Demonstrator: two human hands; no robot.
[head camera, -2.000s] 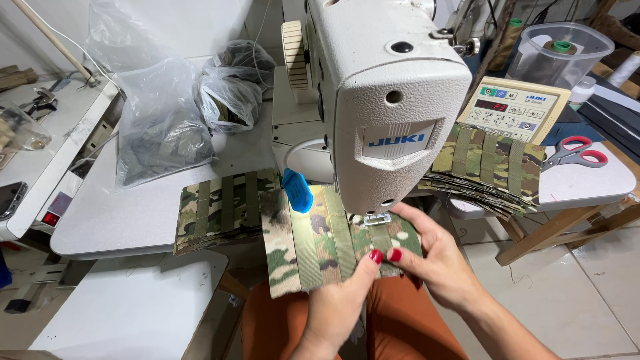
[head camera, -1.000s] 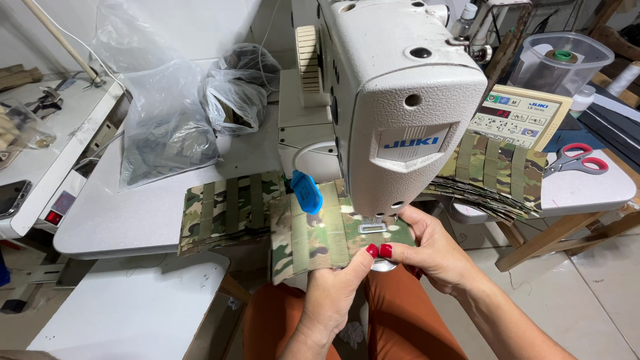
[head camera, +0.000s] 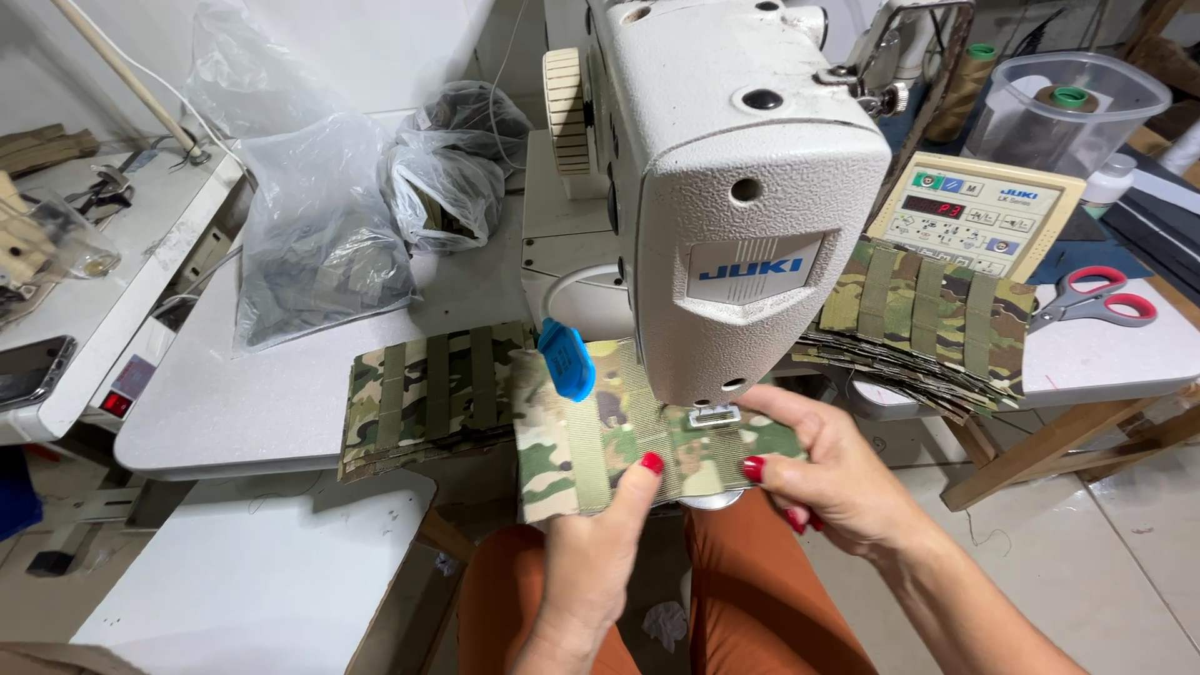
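Observation:
A camouflage fabric panel with webbing strips (head camera: 548, 459) lies under the head of a Juki sewing machine (head camera: 741, 244). The machine's rectangular clamp foot (head camera: 714, 416) rests over a strip near the panel's right part. My left hand (head camera: 595, 553) grips the panel's front edge, thumb on top and fingers hidden beneath. My right hand (head camera: 834, 469) holds the right end, thumb on top near the front edge, index finger reaching behind by the foot. A blue lamp (head camera: 567, 361) hangs over the panel's left part.
Similar panels are stacked at the left (head camera: 436, 394) and at the right (head camera: 923, 309). Red-handled scissors (head camera: 1092, 298) lie beside the right stack, near a control box (head camera: 975, 216). Plastic bags of fabric (head camera: 319, 244) stand on the table behind the left stack.
The panel has shifted left, then right, under the machine head. My left thumb, close to the right one a second ago, is now apart from it, farther left.

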